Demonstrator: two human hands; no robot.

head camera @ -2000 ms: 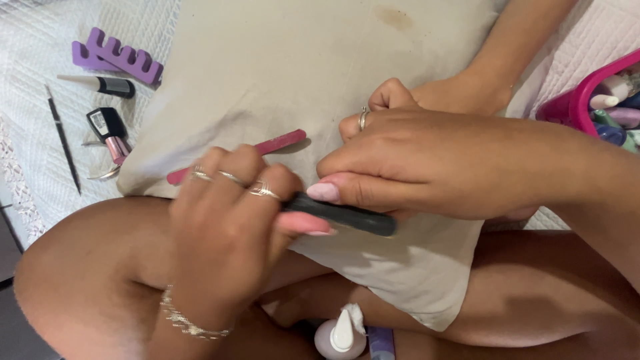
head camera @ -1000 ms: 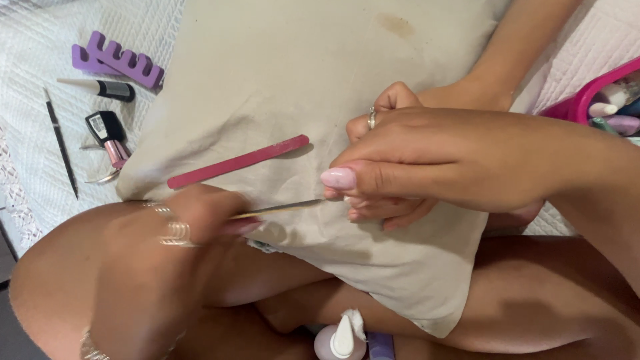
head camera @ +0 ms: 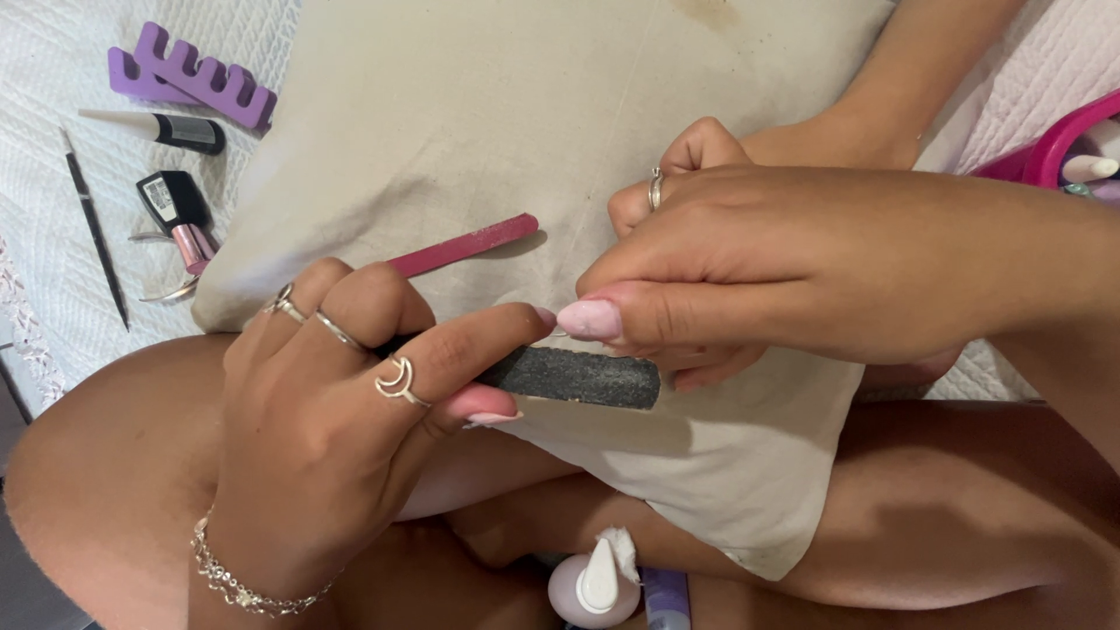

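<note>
My left hand (head camera: 350,376), with rings and a bracelet, holds a black nail file (head camera: 577,376), its broad gritty face showing. Its extended index finger reaches close to my right thumb's pale pink nail. My right hand (head camera: 744,254) is closed around the fingers of another person's hand (head camera: 717,359), which is mostly hidden beneath it. That person's forearm (head camera: 910,79) comes in from the upper right. The end of the file lies just below the held fingers; contact with a nail cannot be told. A pink nail file (head camera: 481,243) rests on the beige cushion (head camera: 490,114), partly behind my left hand.
On the quilted cover at left are purple toe separators (head camera: 206,79), a white-and-black applicator (head camera: 166,127), a thin brush (head camera: 94,232), a nail polish bottle (head camera: 179,210) and metal tools. A pump bottle (head camera: 595,586) and purple tube (head camera: 667,595) stand below. A pink basket (head camera: 1041,153) is right.
Since one second ago, my left hand has moved right and upward, and the black file has turned from its edge to its broad face. My right hand stays around the other person's fingers.
</note>
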